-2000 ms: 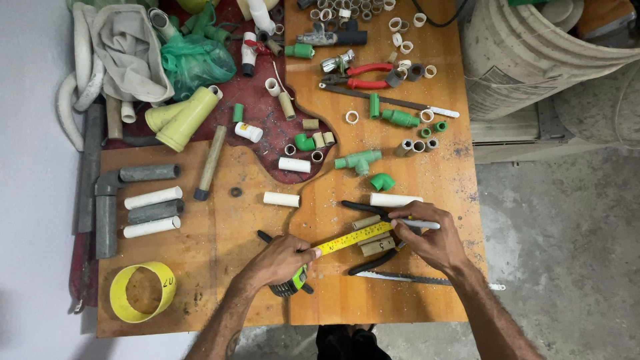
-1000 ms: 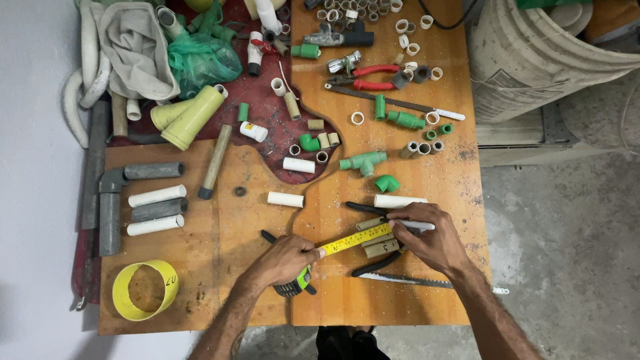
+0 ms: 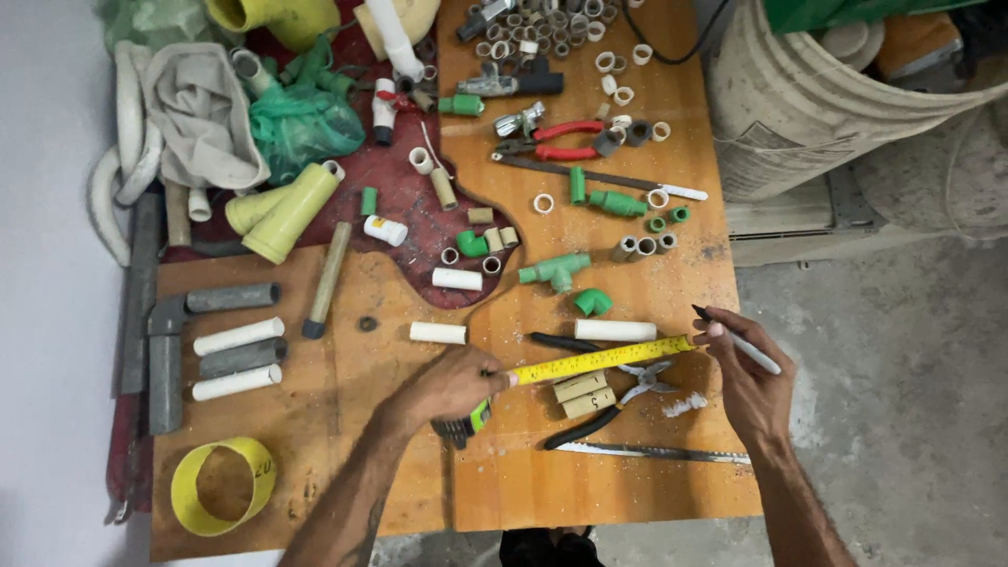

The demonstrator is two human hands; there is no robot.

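My left hand [image 3: 453, 383] grips a green-and-black tape measure [image 3: 465, 425], its yellow blade [image 3: 598, 361] drawn out to the right. Near the blade's hooked end, my right hand [image 3: 744, 370] holds a marker pen [image 3: 752, 350], its dark tip pointing up and left. Under and beside the blade lie pliers with black handles [image 3: 583, 429] and two short beige pipe pieces [image 3: 589, 402] bearing marks. A white pipe piece [image 3: 614, 330] lies just above the blade, another [image 3: 438, 332] above my left hand. A saw blade [image 3: 654, 453] lies below the pliers.
Green fittings [image 3: 555, 272], red-handled pliers [image 3: 567, 142] and many cut pipe rings [image 3: 543, 31] lie farther back. Grey and white pipes [image 3: 236, 382] and a yellow ring [image 3: 223, 486] are at the left. A large bucket [image 3: 787, 118] stands beyond the table's right edge.
My right hand has moved right, off the pliers and pipe pieces, uncovering the pliers' jaws. The tape blade's end now shows, and the pen tip points up and left.
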